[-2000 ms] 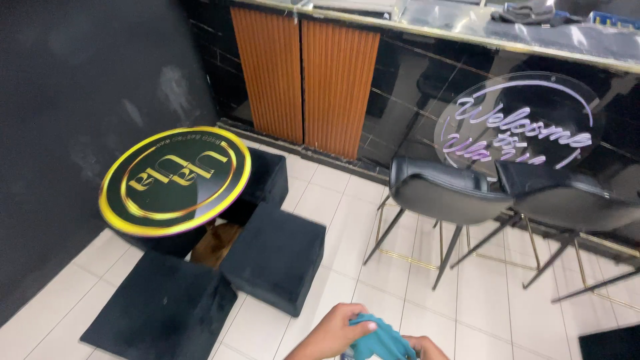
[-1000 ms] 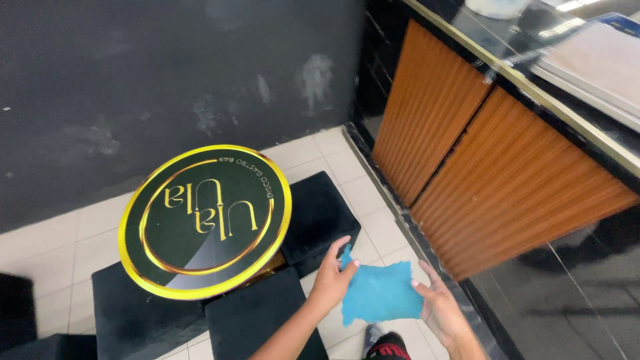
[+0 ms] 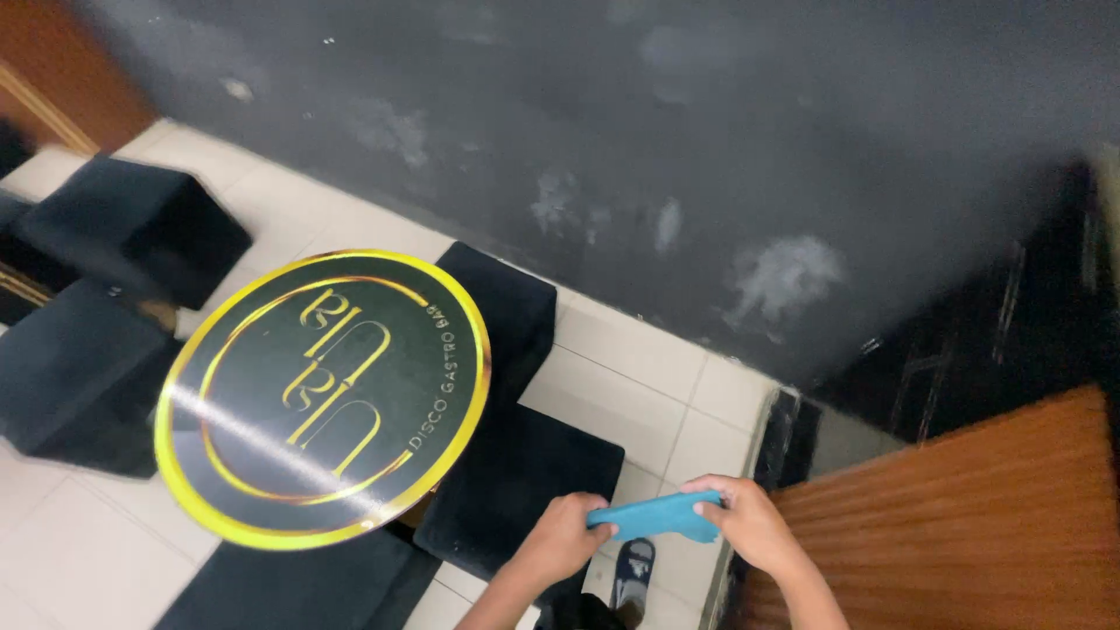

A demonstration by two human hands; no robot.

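Observation:
A blue cloth [image 3: 656, 516], folded into a narrow strip, is stretched between my two hands near the bottom of the view. My left hand [image 3: 564, 538] pinches its left end between thumb and fingers. Its right end is held the same way by my right hand [image 3: 744, 521]. To the left of my hands is a round black tabletop [image 3: 262, 367] with a yellow rim, gold lettering and a bright streak of reflected light. Neither hand touches the tabletop.
Black cube stools [image 3: 525, 477] stand around the round table, and more stools [image 3: 131, 227] are at the left. A dark, scuffed wall [image 3: 569, 131] runs behind them. An orange-brown ribbed wooden panel [image 3: 954, 525] is at the right. My sandalled foot [image 3: 634, 564] is on the tiled floor.
The cloth was bunched up two seconds ago, spread out flat one second ago, and is now a narrow folded strip. The view has swung left toward the dark wall.

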